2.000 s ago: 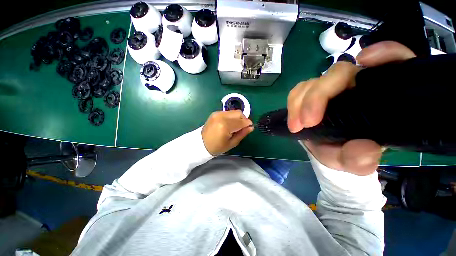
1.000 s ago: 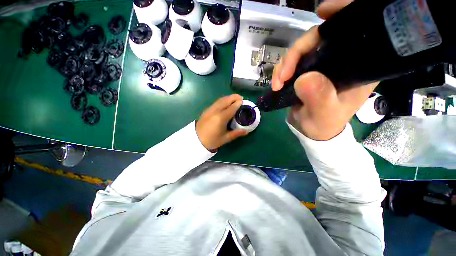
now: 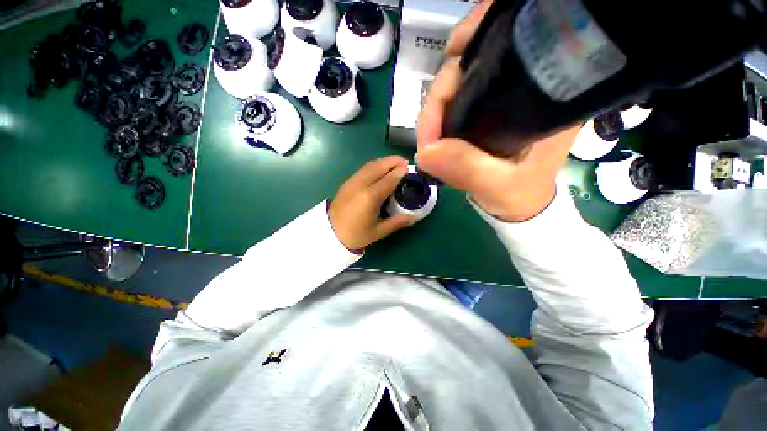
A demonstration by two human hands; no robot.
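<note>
A white housing [image 3: 426,207] with a black round part [image 3: 412,192] on top stands on the green bench in front of me. My left hand [image 3: 366,204] is closed around its left side. My right hand [image 3: 496,172] grips a large black electric screwdriver [image 3: 538,84] with a pale label. The screwdriver is tilted, and its nose is hidden behind my right fingers, close above the housing's upper right edge. I cannot tell whether the tip touches a screw.
A silver-grey screw feeder [image 3: 409,101] stands behind, partly covered by my right hand. White housings [image 3: 366,38] stand left of it, and more [image 3: 621,178] stand at right. A heap of loose black rings [image 3: 139,101] lies far left. A bag of screws [image 3: 669,231] lies right.
Over two seconds the screwdriver has swung from nearly level at the right to tilted over the housing. My left hand has gone from pinched fingers beside the housing to holding it.
</note>
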